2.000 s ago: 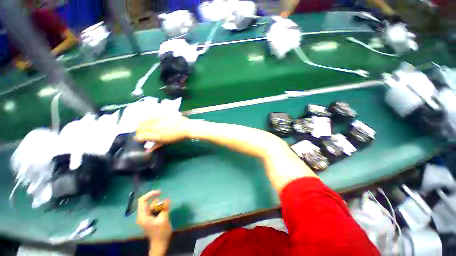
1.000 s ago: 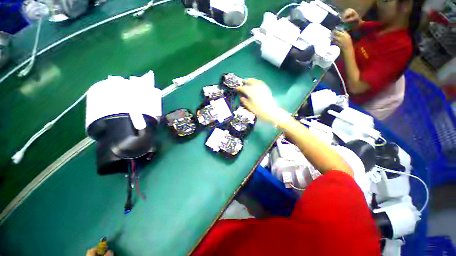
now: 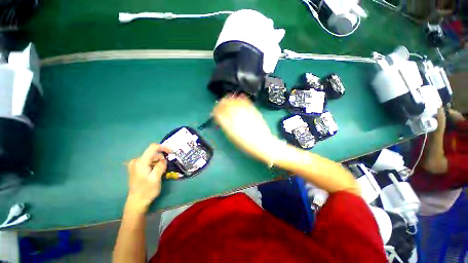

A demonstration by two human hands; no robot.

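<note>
A lens module, a black rounded shell with an exposed circuit board and white patch, lies on the green bench. My left hand grips its left edge. A yellow-ended item shows beside those fingers at the module's lower rim. A camera body, white casing with a glossy black hood, stands behind. My right hand is closed around the wires below the hood, and its fingertips are partly hidden. The dark end of the wire harness sticks out to its left.
Several spare lens modules lie right of the camera body. Other white-and-black cameras stand at the bench's right end and left end. Another person's red sleeve is at the right. More cameras sit below the bench edge.
My right hand has moved from the spare modules to the wires under the camera body. A module now lies in front of me at my left hand. The view has turned left.
</note>
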